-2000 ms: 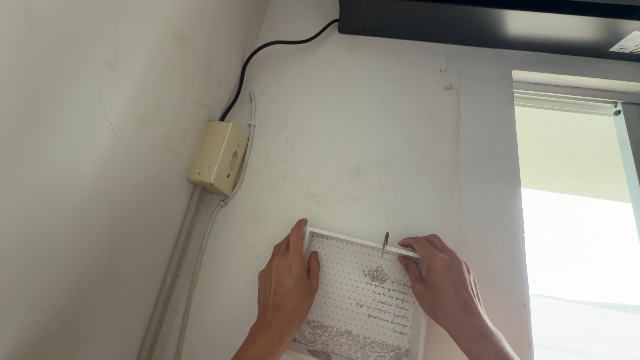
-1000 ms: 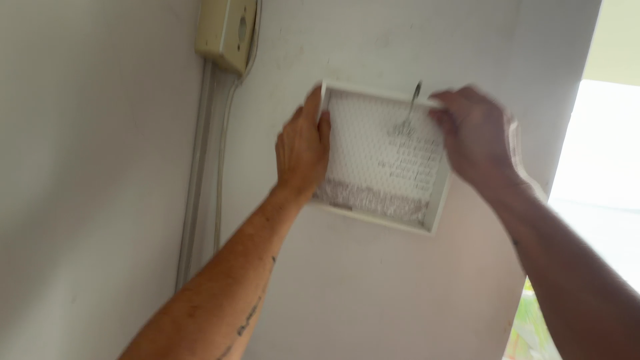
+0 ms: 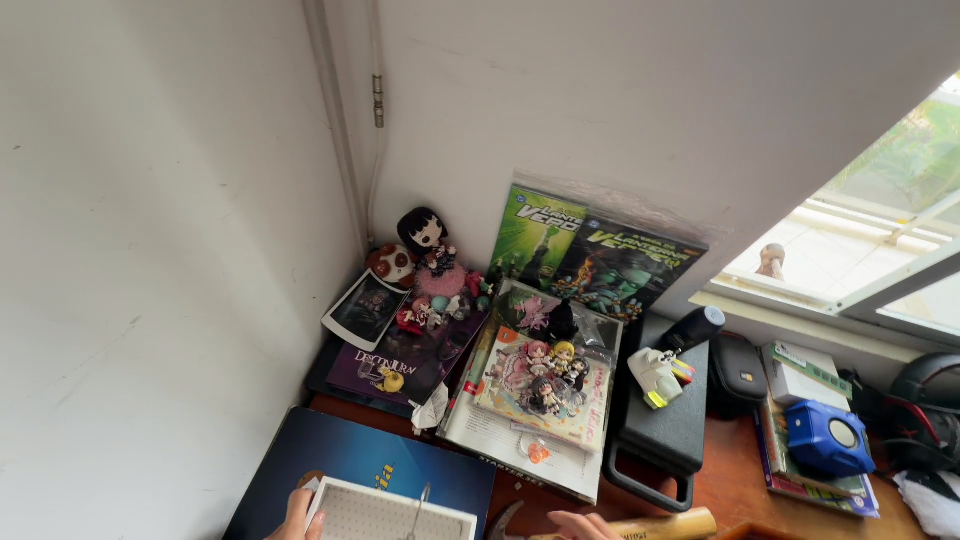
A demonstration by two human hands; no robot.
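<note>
At the bottom edge, my left hand (image 3: 297, 520) grips the left side of a shallow white picture frame (image 3: 397, 499) with a dotted panel. A thin metal piece (image 3: 421, 506) stands up at the frame's top edge. My right hand (image 3: 581, 526) has let go of the frame and is over a claw hammer with a wooden handle (image 3: 671, 525), its curved claw (image 3: 510, 517) to the left of my fingers. Whether my fingers close on the handle cannot be told; the lower part of that hand is cut off. Beneath the frame lies a blue box or board (image 3: 330, 450).
Figurines (image 3: 555, 367) stand on stacked books, with a doll (image 3: 424, 232) in the corner and comics (image 3: 622, 262) against the wall. A black hard case (image 3: 664, 427), a blue device (image 3: 829, 439) and headphones (image 3: 930, 397) are at right. Wall conduit (image 3: 330, 112) runs above.
The view has swung down from the wall to the desk. The frame, held against the wall by both hands before, is now low over the desk in my left hand; my right hand has left it.
</note>
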